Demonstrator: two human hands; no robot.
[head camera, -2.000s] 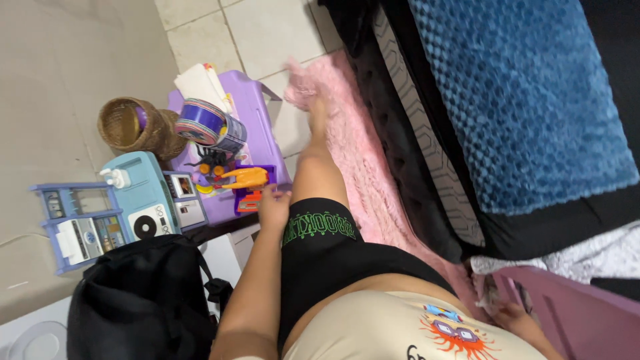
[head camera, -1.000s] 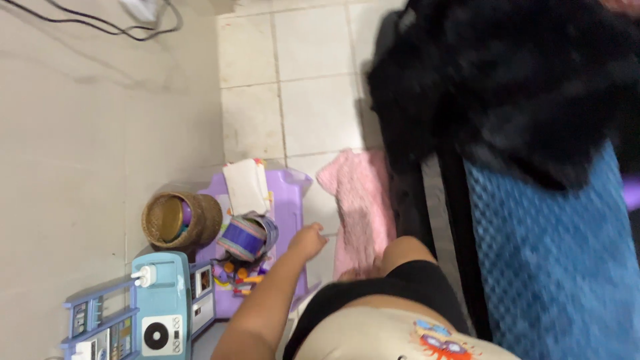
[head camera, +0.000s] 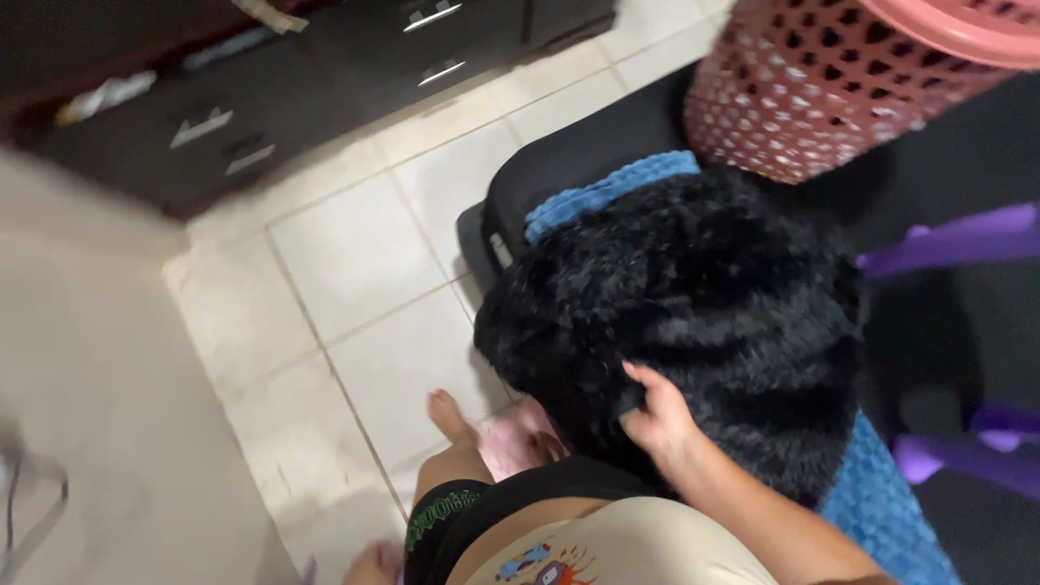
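My right hand (head camera: 660, 410) grips an edge of a black furry blanket (head camera: 691, 301), thumb on top and fingers hidden in the pile. The blanket lies bunched over a blue textured blanket (head camera: 881, 508) on the corner of a bed with a black cover (head camera: 561, 150). Low at the bottom edge, left of the black shorts, my left hand (head camera: 378, 562) is blurred and partly cut off; what its fingers do is unclear. A bit of something purple shows close by it.
A pink perforated plastic basket (head camera: 804, 97) stands on the bed's far part. Purple plastic legs (head camera: 959, 236) lie at the right. A dark drawer cabinet (head camera: 325, 97) is across the tiled floor (head camera: 357, 252). A pink fluffy rug (head camera: 512, 439) lies by my feet.
The view has swung to the bed corner and cabinet, away from the purple table. My right hand, out of sight one second ago, now holds the black furry blanket.
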